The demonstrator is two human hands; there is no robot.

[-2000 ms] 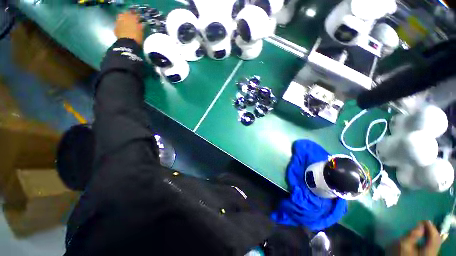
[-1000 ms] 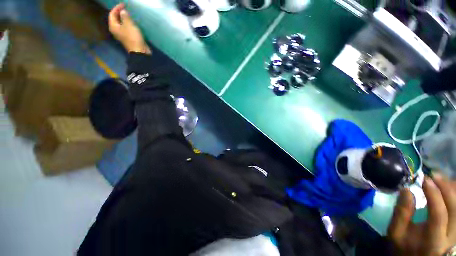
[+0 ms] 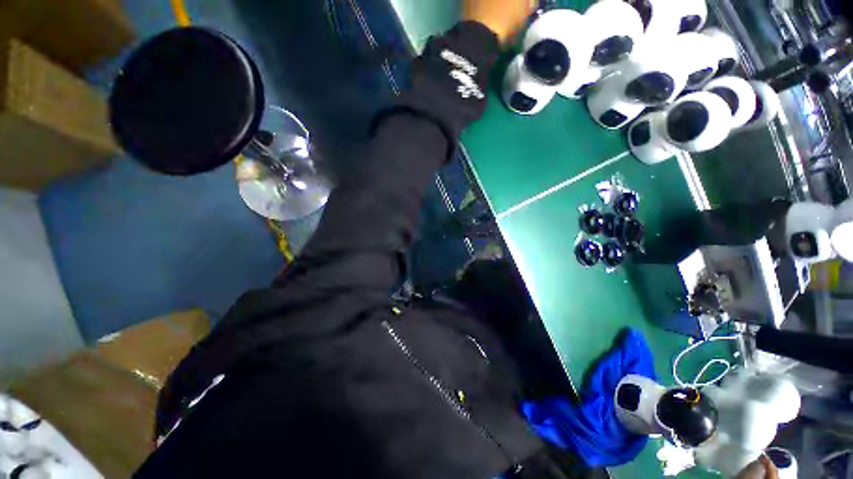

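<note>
A white dual-lens camera (image 3: 640, 404) with a black round face lies on a crumpled blue cloth (image 3: 603, 412) at the lower right of the green bench. A thin orange wire shows at its black face. No hand touches it. My left hand (image 3: 498, 13) is at the top edge, beside a group of white cameras (image 3: 571, 47); it is blurred and its fingers are cut off or hidden. My right hand (image 3: 759, 468) is small and cut off at the bottom edge, near the white housings (image 3: 762, 407); whether it holds anything cannot be told.
Several shiny black domes (image 3: 610, 239) lie mid-bench on the green mat (image 3: 533, 245). A grey-white fixture (image 3: 739, 281) stands right of them, with a looped white cable (image 3: 701, 363) below. A black round stool (image 3: 187, 100) and cardboard boxes (image 3: 56, 103) are at left.
The view has turned and shifted. My left hand has moved from beyond the bench's front edge to beside the white cameras. My right hand has left the area by the blue cloth.
</note>
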